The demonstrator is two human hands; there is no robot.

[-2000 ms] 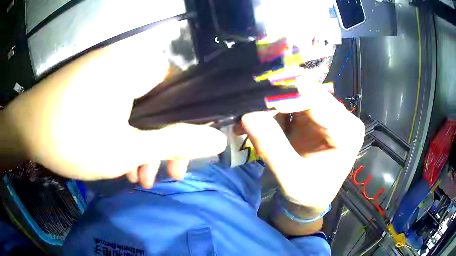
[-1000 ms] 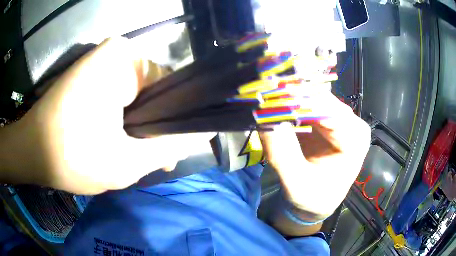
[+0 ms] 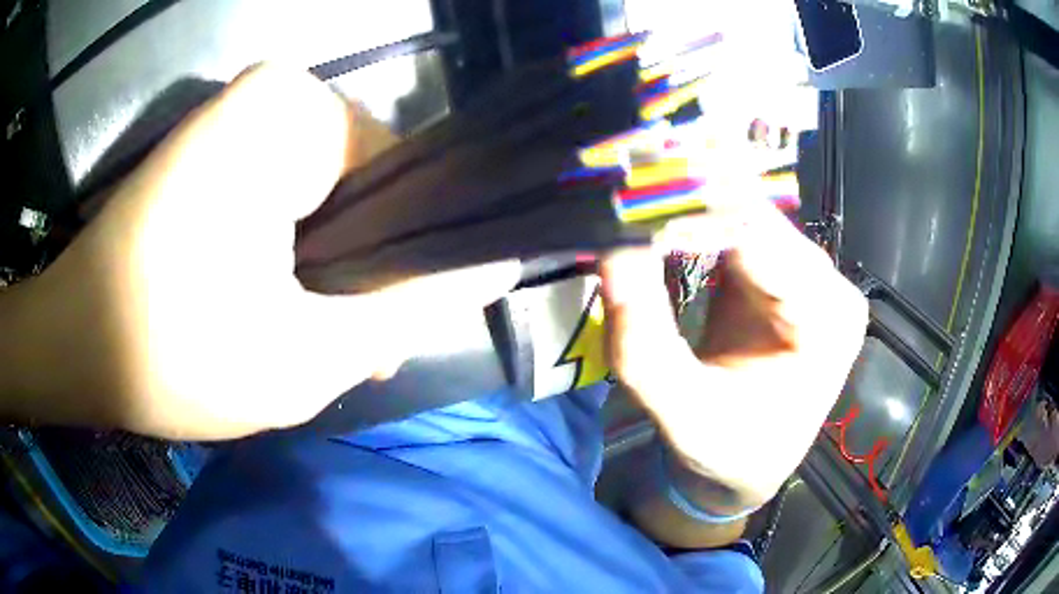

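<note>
My left hand [image 3: 221, 273] is closed around a bundle of black cables [image 3: 465, 197]. Their ends fan out to the right, with short red, blue, yellow and white cores [image 3: 660, 192] showing. My right hand [image 3: 743, 371], with a light blue wristband, is at the lower core ends. Its thumb and fingers close on some coloured cores, though glare hides the fingertips and core tips. Thin coloured strands also show between thumb and palm. Below the cables is a white and yellow panel with a black-outlined arrow [image 3: 577, 339].
A black machine part [image 3: 517, 35] stands behind the cables, beside glaring bright metal. A dark rounded display or phone [image 3: 829, 33] is at top right. A blue-edged tray [image 3: 70, 511] of dark cables is lower left. A red coil [image 3: 857, 441] and red item [image 3: 1013, 360] are at right.
The cable bundle was lower and blurred; its ends now sit higher and are spread more apart. The arrow panel shows more fully than at first. My right hand has shifted slightly right and stays at the cores.
</note>
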